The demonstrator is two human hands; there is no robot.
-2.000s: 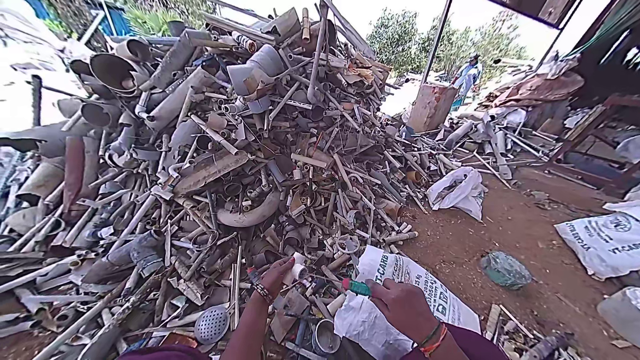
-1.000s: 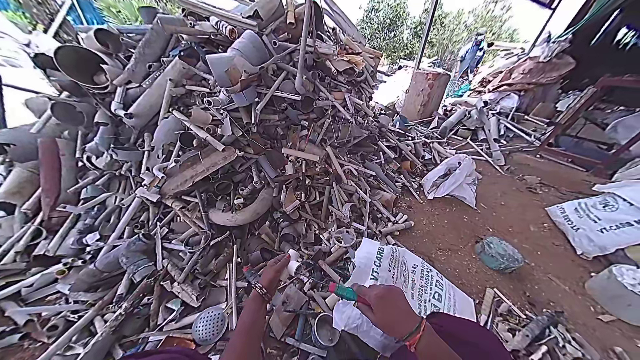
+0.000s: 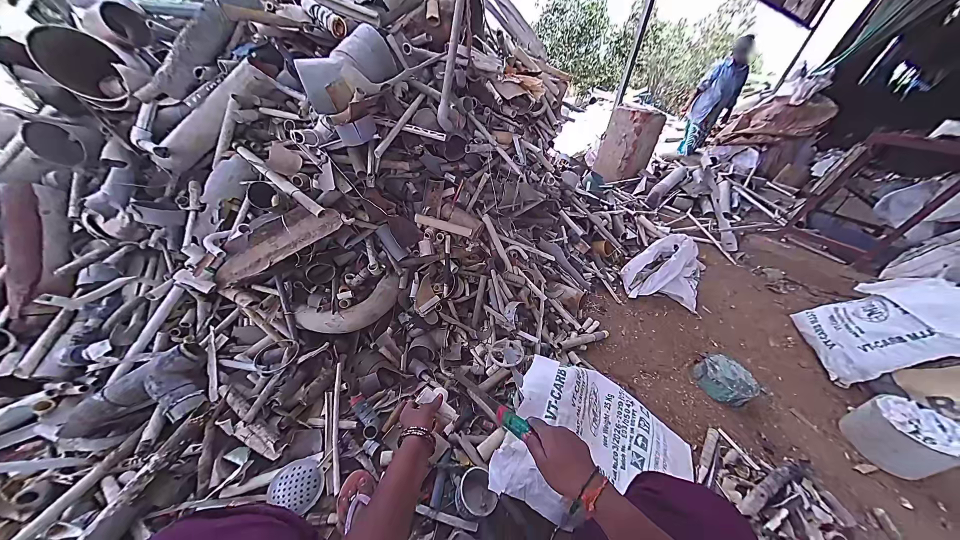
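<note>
My left hand [image 3: 421,417] is closed around a short white plastic pipe fitting [image 3: 438,403] at the lower middle, low over the pile. To its right, my right hand [image 3: 559,450] grips a tool by its green and red handle [image 3: 513,422]. A thin dark blade [image 3: 478,397] runs from the handle up and left towards the pile; its exact kind I cannot tell. Beneath my right hand lies a printed white woven sack [image 3: 607,420]. Around both hands are scrap plastic pipes and fittings, among them a round grey cup-like piece [image 3: 476,492].
A tall heap of scrap pipes [image 3: 345,225] fills the left and middle. My sandalled foot [image 3: 354,495] is beside a perforated white disc [image 3: 297,486]. To the right are a crumpled white bag [image 3: 663,271], a green bundle [image 3: 726,380] and a bucket [image 3: 900,436]. Another person [image 3: 716,94] stands far back.
The white fitting in my left hand has moved slightly away from the tool's handle, and the blade now shows more plainly. The person at the back has changed posture.
</note>
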